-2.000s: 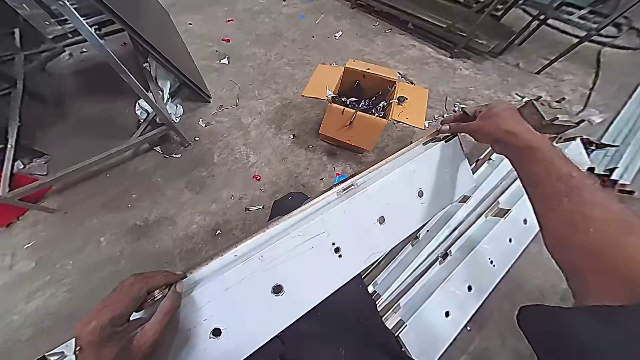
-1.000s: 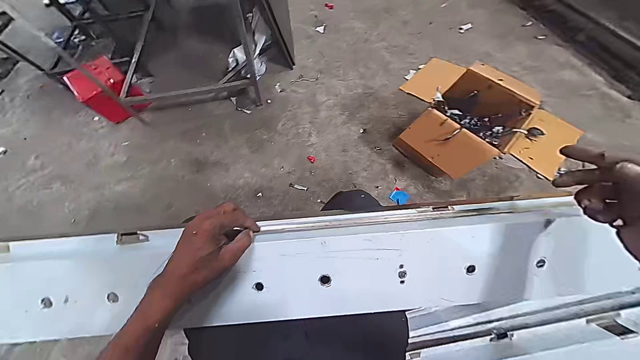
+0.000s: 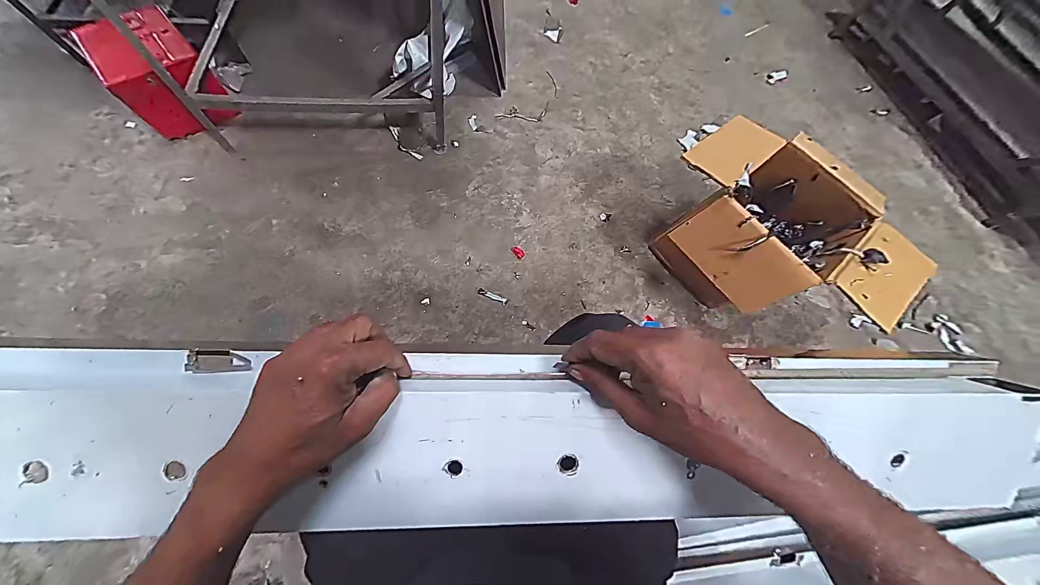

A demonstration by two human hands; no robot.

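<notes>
A long white metal channel with a row of round holes lies across my lap, its rim running left to right. My left hand pinches a thin brownish strip or cord at the channel's upper groove, left of the middle. At the strip's right end, my right hand has thumb and forefinger together at the same groove, with a small dark bit at the fingertips. Between the hands the strip lies straight along the groove. A metal clip or bracket sits on the rim, left of my left hand.
An open cardboard box holding dark scraps stands on the concrete floor beyond the channel. Further white channels lie at the lower right. A metal frame and a red container stand at the upper left. Scraps litter the floor.
The channel, slanted two seconds ago, now runs level across the view. My right hand has come from the channel's far right end to its middle, near my left hand. The view has turned.
</notes>
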